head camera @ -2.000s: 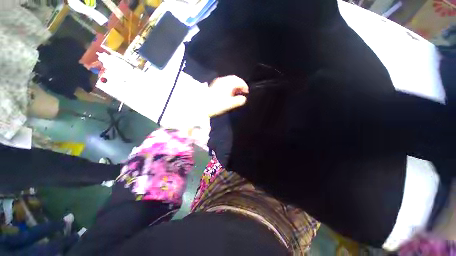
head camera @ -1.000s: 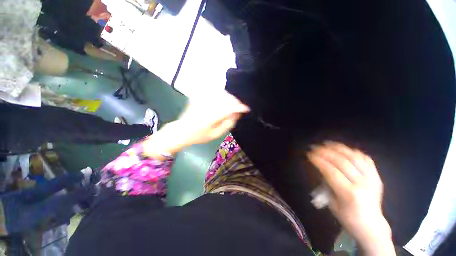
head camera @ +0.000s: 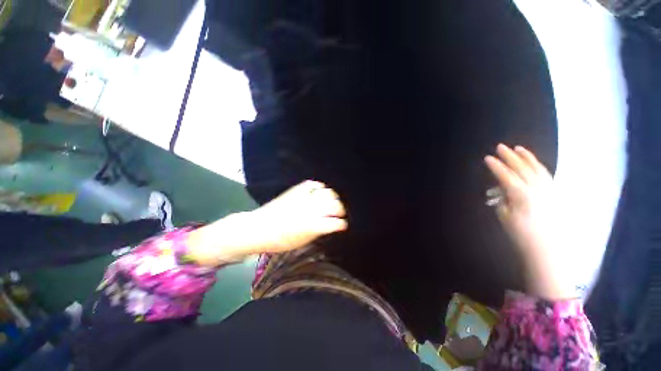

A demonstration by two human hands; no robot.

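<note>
A large black garment (head camera: 406,109) covers most of the white table in front of me. My left hand (head camera: 308,210) is closed on the garment's near edge at the left, with its fingers curled in. My right hand (head camera: 518,185) lies over the right part of the garment, fingers spread and slightly bent. Small silver thread snips (head camera: 494,196) show beside its thumb, held in the palm; most of them is hidden by the hand.
The white table (head camera: 217,101) shows at left, with a dark cord across it and a dark flat object (head camera: 156,18) at its far end. A dark garment pile (head camera: 645,181) lies at the right. People's legs and a shoe (head camera: 160,209) are at the left on the green floor.
The right hand has come into view and now lies further right on the garment. The left hand has moved to the garment's near edge. The garment's left side has shifted in view.
</note>
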